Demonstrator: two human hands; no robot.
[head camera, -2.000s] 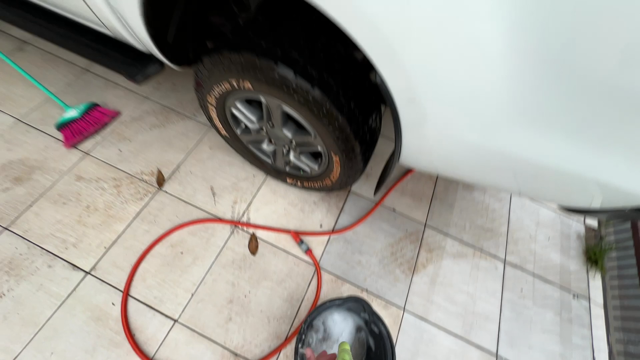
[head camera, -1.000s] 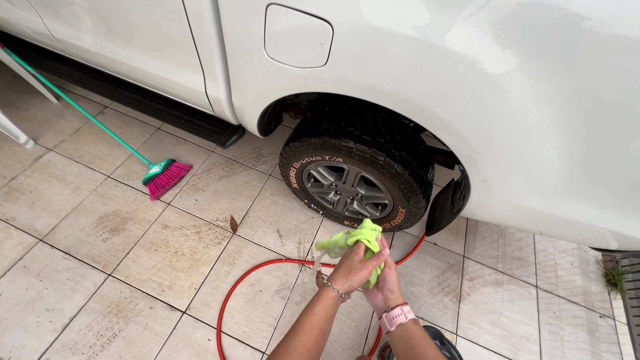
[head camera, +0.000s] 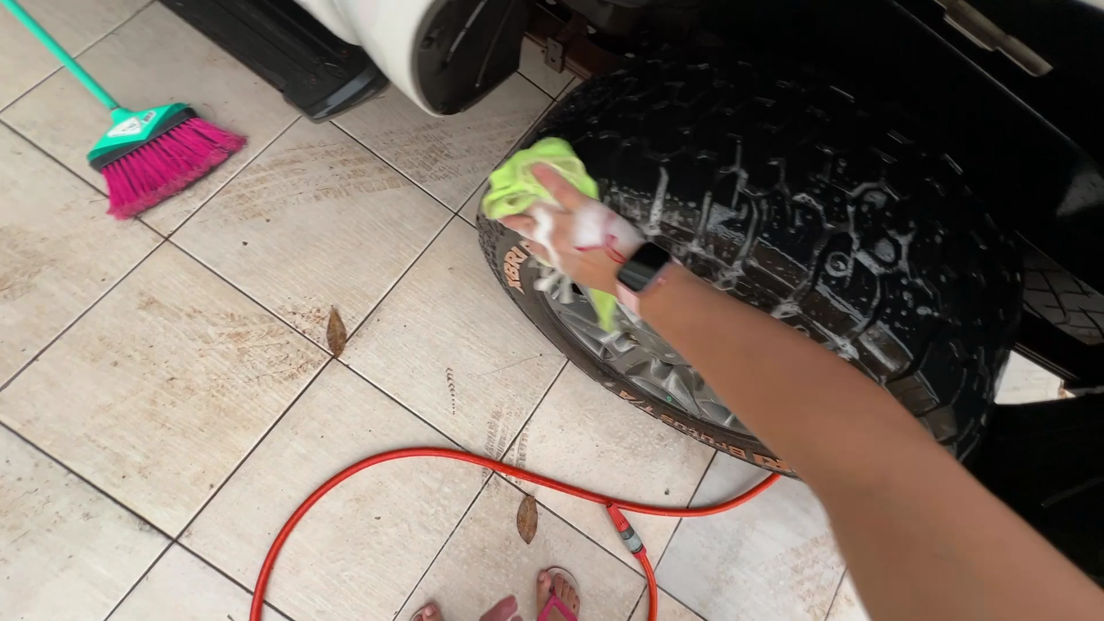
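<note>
A wet, soapy tyre with a grey alloy wheel fills the right half of the view. My right hand, with a smartwatch at the wrist and white suds on the skin, holds a lime-green cloth at the upper left edge of the tread. Part of the cloth hangs down over the wheel face. At the bottom edge, between two sandalled feet, a small blurred shape looks like part of my left hand; its fingers cannot be made out.
A red hose with a connector curves over the tiled floor below the wheel. A broom with pink bristles lies at the upper left. Above are a black side step and the wheel arch. Two dry leaves lie on the tiles.
One second ago both hands gripped the cloth together in front of the wheel; now the right hand has it against the tyre. The view has moved much closer to the wheel.
</note>
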